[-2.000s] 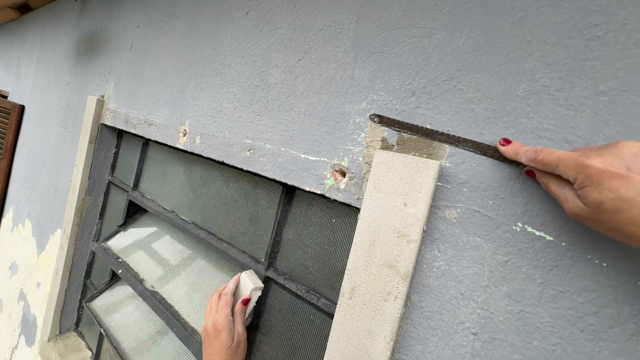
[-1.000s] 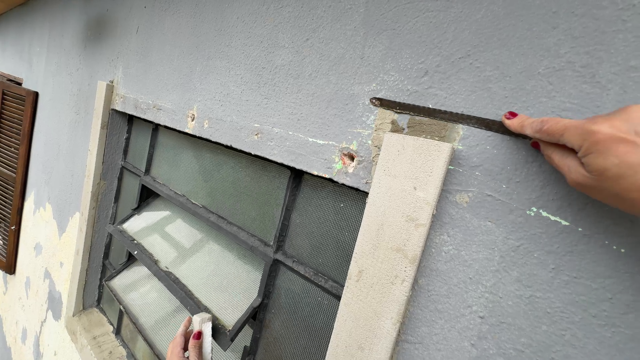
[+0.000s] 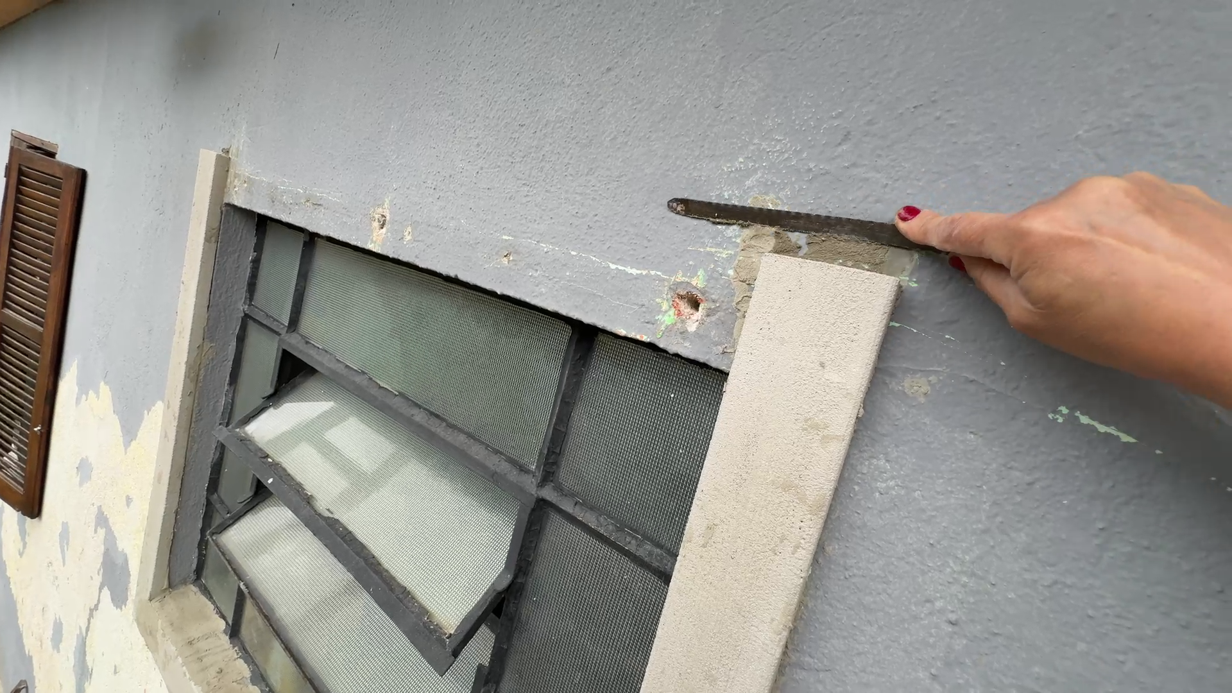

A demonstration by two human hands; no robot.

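Note:
My right hand grips one end of a thin, dark, notched metal strip, possibly a saw blade or file. The strip lies nearly level against the grey wall, over the upper edge of a patch of bare mortar. Just below that patch is the top end of a pale stone or concrete window trim piece. A broken hole with reddish edges shows in the wall left of the trim's top. My left hand is out of view.
A dark metal-framed window with textured glass has tilted panes projecting outward. Another pale trim strip borders its left side, above a rough sill. A brown louvred shutter hangs at far left, near peeling paint.
My left hand, seen earlier low by the window with a small whitish block, has gone out of view. My right hand still holds the strip at the mortar patch.

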